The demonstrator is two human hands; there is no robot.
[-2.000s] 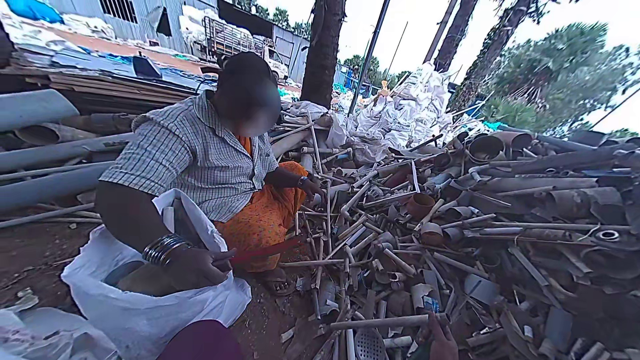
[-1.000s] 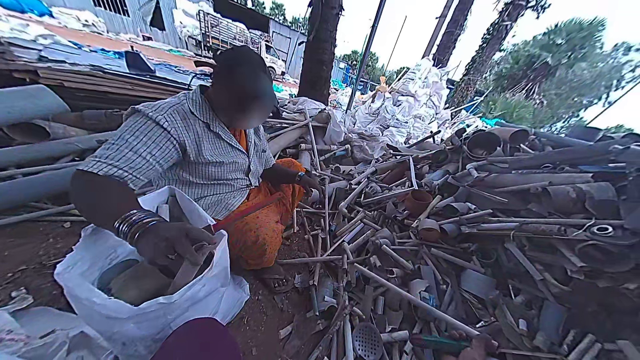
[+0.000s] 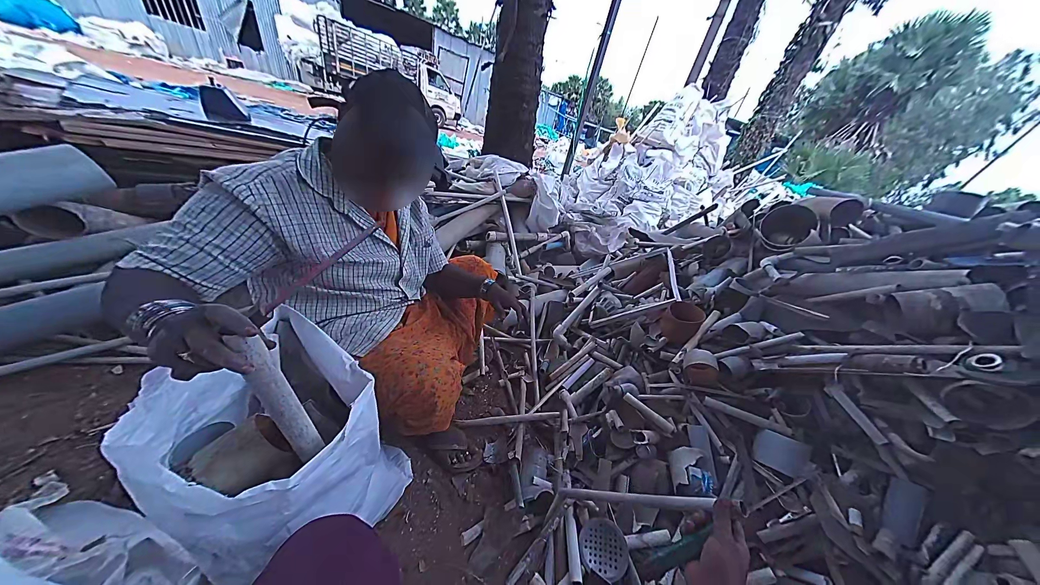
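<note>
My right hand [image 3: 719, 548] is at the bottom right, its fingers at the right end of a thin grey pipe [image 3: 634, 497], which it appears to grip. The pipe lies nearly level over the scrap heap. A dark green object [image 3: 670, 552], not clear in kind, is beside the hand. Below the pipe lies a perforated round grey piece [image 3: 604, 549]. My left hand is out of view. At the left, a co-worker's hand [image 3: 203, 337] with bangles holds a pale pipe piece [image 3: 280, 398] slanting into an open white sack [image 3: 349, 479], which contains a brownish pipe piece [image 3: 244, 457].
The co-worker [image 3: 325, 244] sits beside the sack. Cut pipes and fittings [image 3: 812, 349] are heaped across the middle and right. Large grey pipes [image 3: 73, 252] lie at the left. White sacks [image 3: 650, 171] and a tree trunk [image 3: 517, 81] stand behind. A purple-covered knee [image 3: 329, 552] is at the bottom.
The thin pipe at my right hand slanted up to the left one second ago and now lies nearly level. The co-worker's hand has moved up and left from the sack, now with a pale pipe piece.
</note>
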